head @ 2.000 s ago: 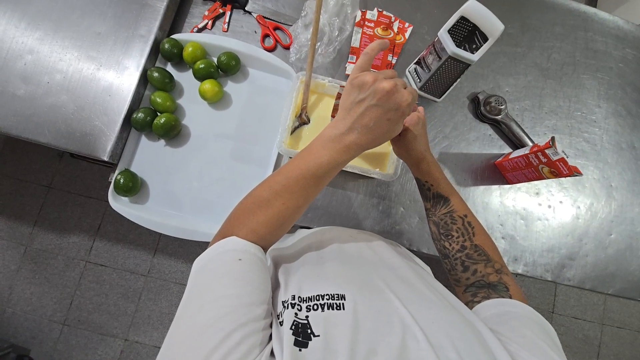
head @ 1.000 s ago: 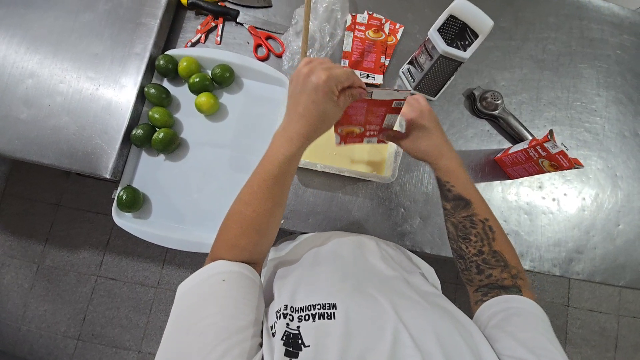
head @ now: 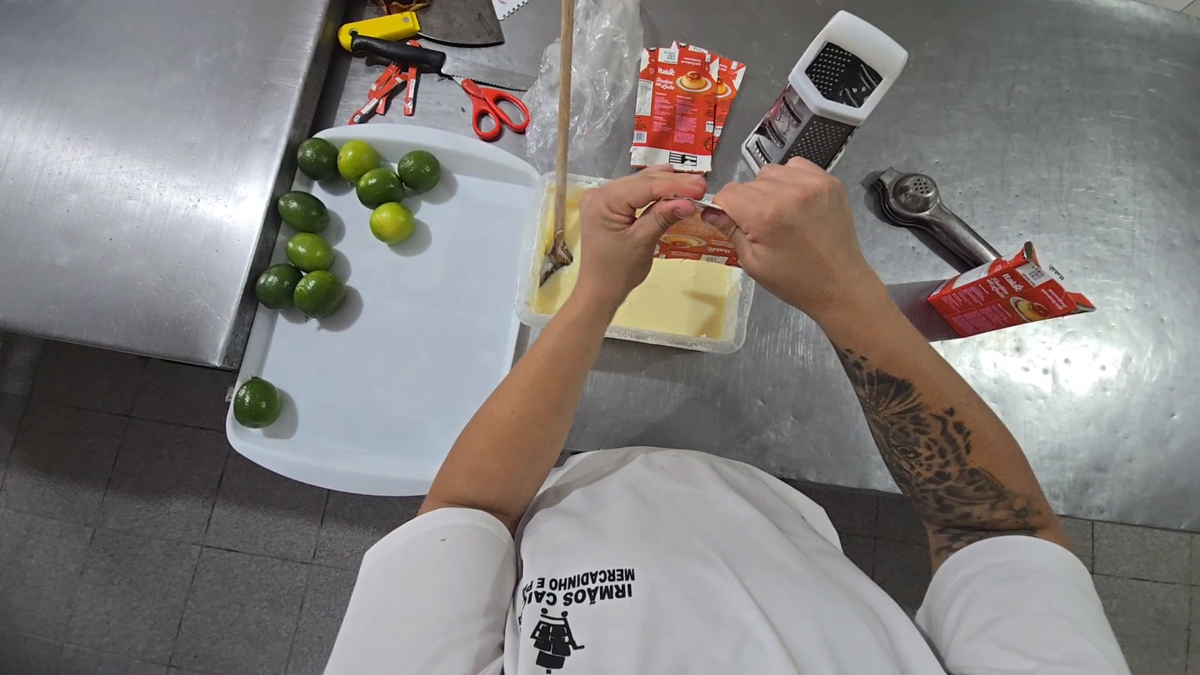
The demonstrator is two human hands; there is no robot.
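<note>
My left hand [head: 630, 225] and my right hand [head: 792, 234] pinch the upper edge of a red carton [head: 696, 246] between them. The carton hangs over a rectangular plastic tub [head: 680, 341] of pale yellow cream [head: 670, 300]; my fingers hide much of its top. To the left of my left hand, a wooden spoon [head: 562, 122] stands in the tub, its bowl end in the cream. Beyond the tub lie flattened red cartons [head: 677, 108]. A box grater [head: 825, 94] stands just past my right hand.
A white tray [head: 403, 375] with several green limes [head: 319, 293] is on the left. Red-handled scissors [head: 492, 111], a black-handled knife [head: 398, 52], a yellow-handled scraper [head: 382, 30] and clear plastic film [head: 586, 84] lie behind. On the right are a metal citrus squeezer [head: 937, 216] and an opened red carton [head: 1008, 295].
Since one second ago, the carton has gone from above the tub's back edge to lower over the cream, and its face is now partly hidden by both hands. The view has shifted slightly.
</note>
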